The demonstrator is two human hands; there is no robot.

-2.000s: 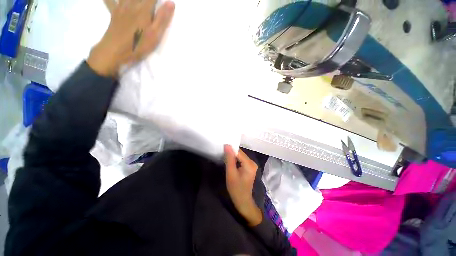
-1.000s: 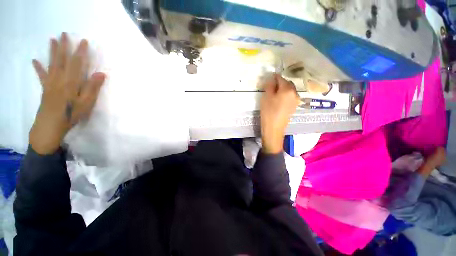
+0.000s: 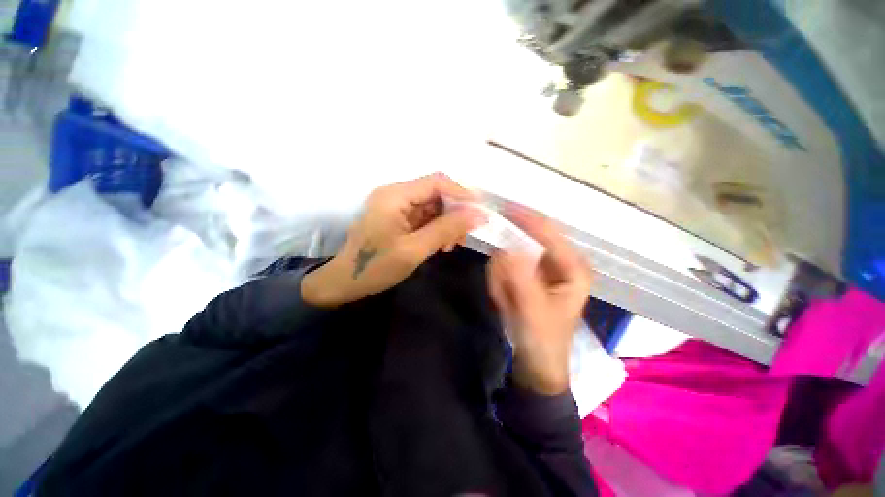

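Observation:
A small white piece (image 3: 507,233) is pinched between both hands at the table's front edge, above the lap. My left hand (image 3: 398,233) holds its left end between thumb and fingers. My right hand (image 3: 545,286), blurred, holds its right end. A large bright white fabric (image 3: 291,97) lies over the table at left and centre, overexposed, and reaches up to my left hand. The sewing machine's needle area (image 3: 573,82) is up and to the right of my hands. What exactly the small piece is, I cannot tell.
Thread snips (image 3: 726,279) lie on the bed's right side. A yellow ring (image 3: 662,105) and a tan block (image 3: 764,243) are on the bed near the machine head (image 3: 835,146). A blue crate (image 3: 107,155) and white pieces (image 3: 107,281) are at left. Pink fabric (image 3: 689,408) hangs at lower right.
My left hand has come right from lying flat on the fabric. My right hand has left the bed near the snips. Both now meet at the small white piece. The view has turned.

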